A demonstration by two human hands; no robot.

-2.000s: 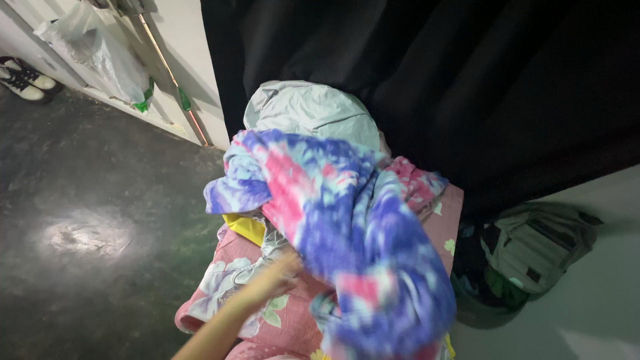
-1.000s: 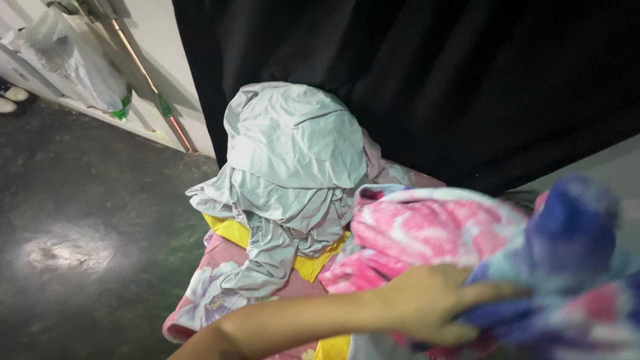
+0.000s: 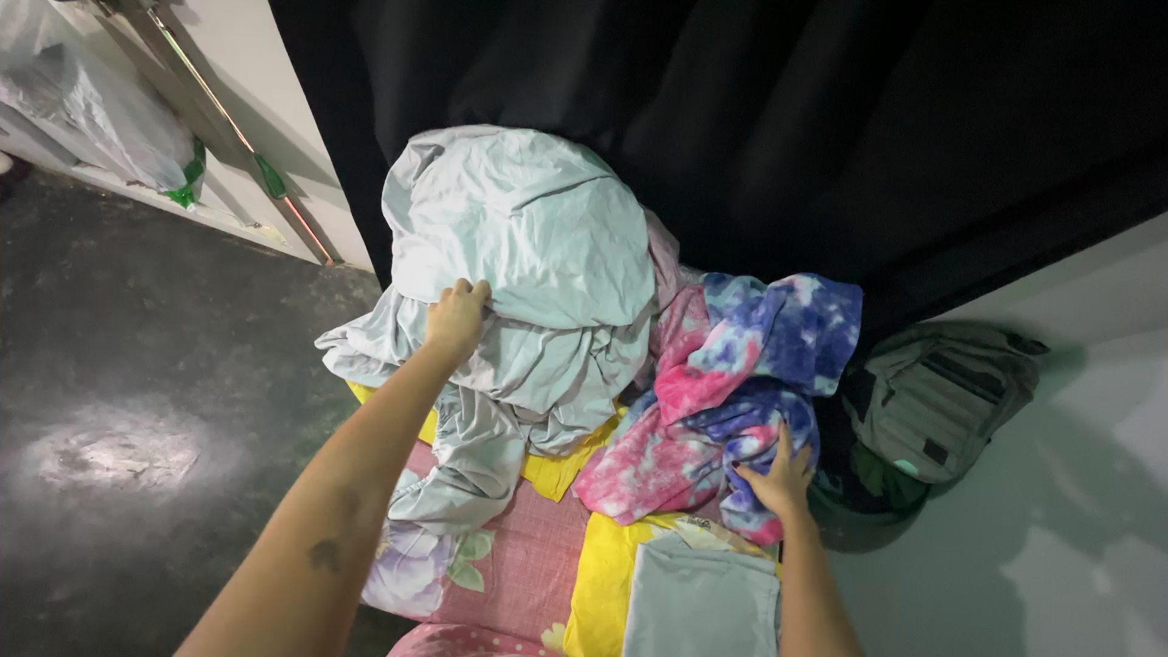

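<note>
A crumpled pale grey-green sheet (image 3: pixel 529 228) lies heaped over a pink floral cloth (image 3: pixel 538 547). My left hand (image 3: pixel 458 319) has its fingers curled into a fold at the sheet's front left. Right of the heap is a blue, pink and white tie-dye blanket (image 3: pixel 703 438), bunched up. My right hand (image 3: pixel 780 470) rests on the blanket's lower right part with fingers spread. Yellow cloth (image 3: pixel 598 570) shows beneath, and a folded grey cloth (image 3: pixel 703 598) lies on it near the bottom edge.
A black curtain (image 3: pixel 639 82) hangs behind the heap. A grey backpack (image 3: pixel 949 392) rests at the right by the wall. Left are the dark floor (image 3: pixel 210 365), a hanging plastic bag (image 3: pixel 100 109) and a thin pole (image 3: pixel 219 109) against the wall.
The tie-dye blanket lay over the grey-green sheet two seconds ago and is now to its right. My left hand has moved from the blanket onto the sheet.
</note>
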